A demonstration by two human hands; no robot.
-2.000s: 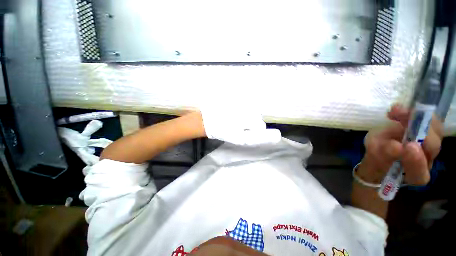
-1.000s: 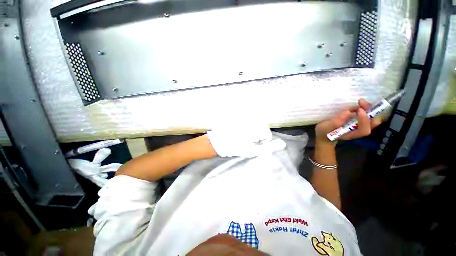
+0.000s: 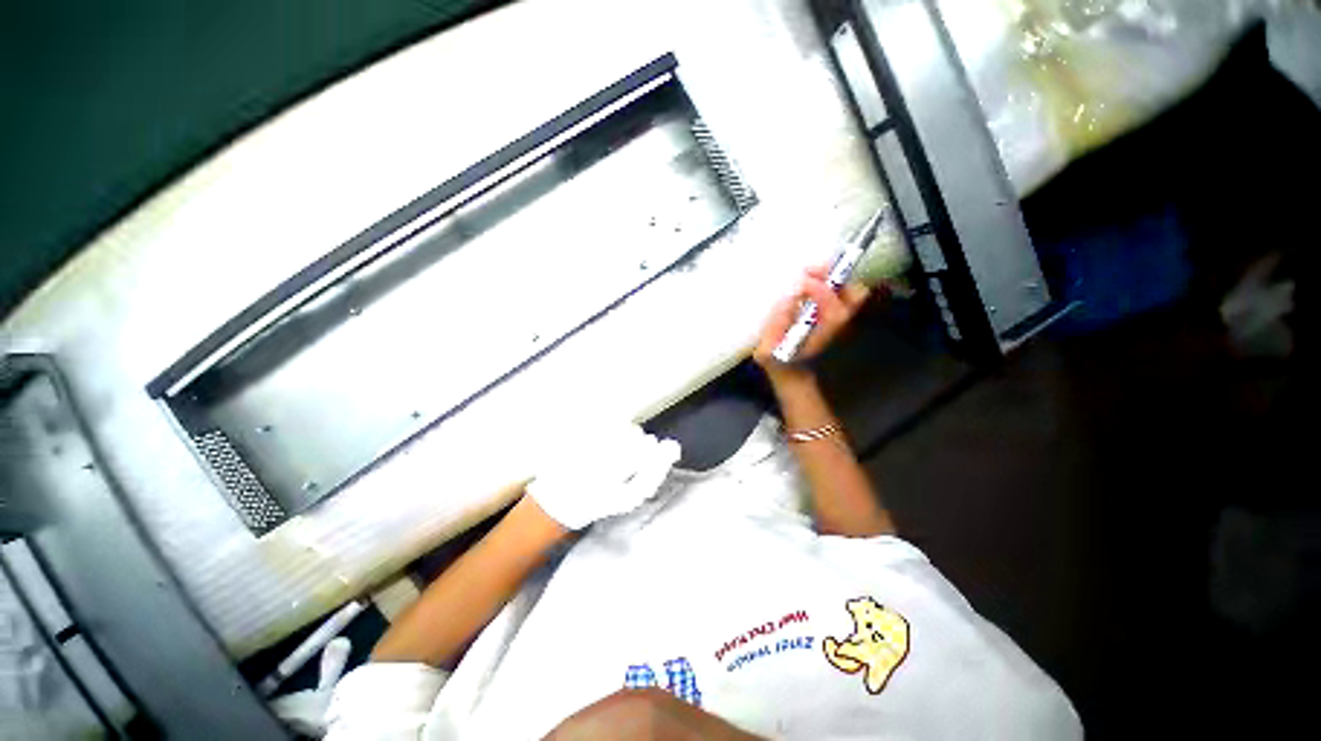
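A metal chassis (image 3: pixel 478 297) with a black far rim and silver-grey inside lies on the pale padded bench, tilted up towards the right of the picture. Perforated grilles show at both its ends. My right hand (image 3: pixel 814 319) is bare, with a bracelet, and holds a white paint marker (image 3: pixel 837 287) off the chassis, beyond its near right corner. The marker's grey end points up and right. My left hand (image 3: pixel 606 475), in a white glove, is at the bench's near edge by my body, not touching the chassis. Its fingers are not clear, so whether it holds anything cannot be told.
One chassis (image 3: pixel 949 174) lies across the bench at the right, another (image 3: pixel 123 536) at the left. A spare white marker (image 3: pixel 316 644) and glove (image 3: pixel 307 706) lie at lower left. The padding's near edge (image 3: pixel 435 543) runs before my body. A green surface (image 3: pixel 189 116) is beyond.
The view has turned and drawn back, so the whole chassis shows. My right hand has left the far right and holds the marker nearer the chassis; my left stays by my body.
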